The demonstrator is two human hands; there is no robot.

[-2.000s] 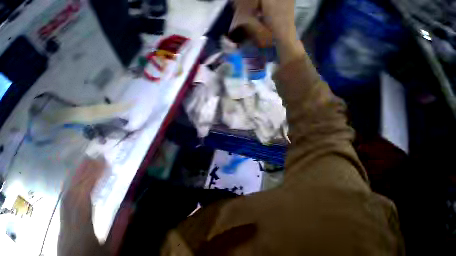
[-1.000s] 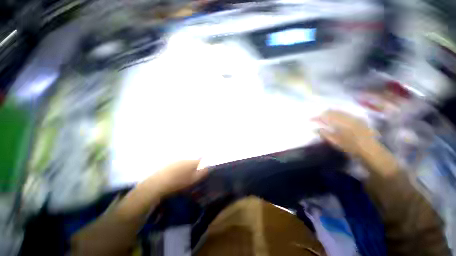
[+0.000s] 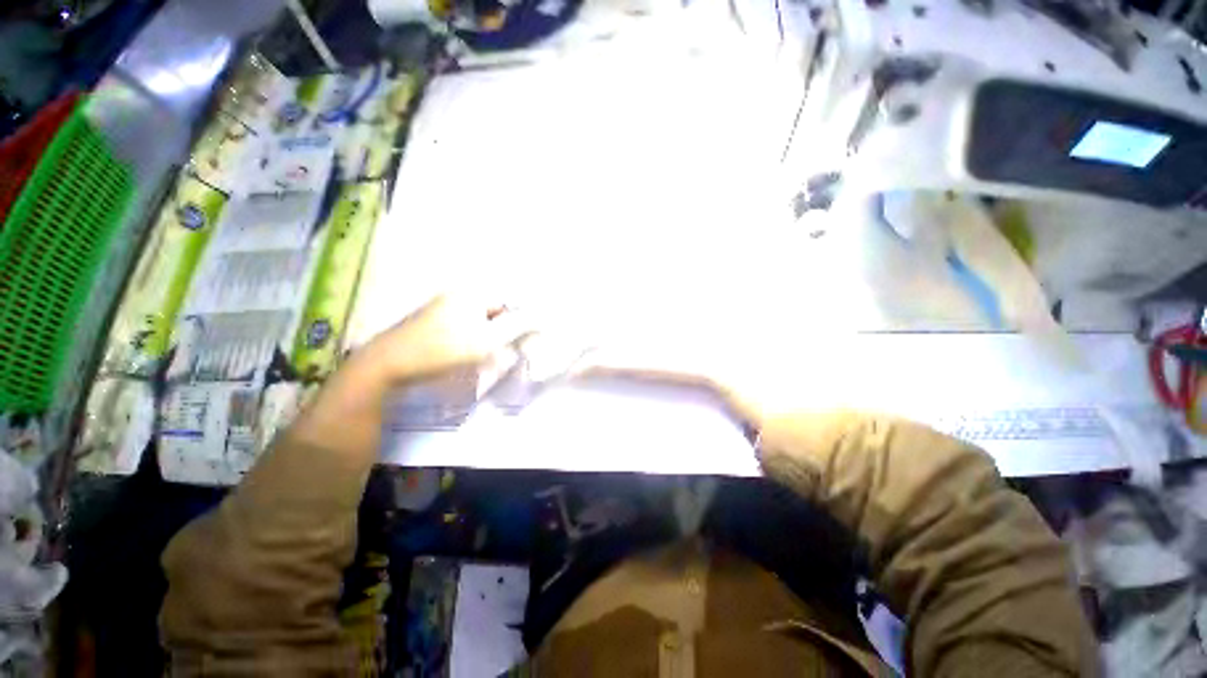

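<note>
My left hand [image 3: 457, 342] is over the front edge of the glaringly lit white machine table [image 3: 794, 444], its fingers at a pale fabric piece [image 3: 519, 382] with small folds. My right hand [image 3: 649, 382] reaches in from the right to the same piece, close to my left fingertips. Glare washes out its fingers and most of the fabric outline, so its grip cannot be made out. The white sewing machine with a dark panel [image 3: 980, 139] and lit screen is at the upper right. The needle area [image 3: 817, 205] is right of and beyond my hands.
Green-and-white printed packaging [image 3: 252, 272] covers the left table end, beside a green mesh basket [image 3: 53, 265]. A long beige strip [image 3: 1006, 265] and a blue strip [image 3: 974, 289] lie near the machine base. Red-handled scissors [image 3: 1171, 371] lie far right, above crumpled pale pieces [image 3: 1138, 543].
The view has swung from the cloth pile back to the table. Both hands, earlier wide apart, have come together near the front edge at the pale piece.
</note>
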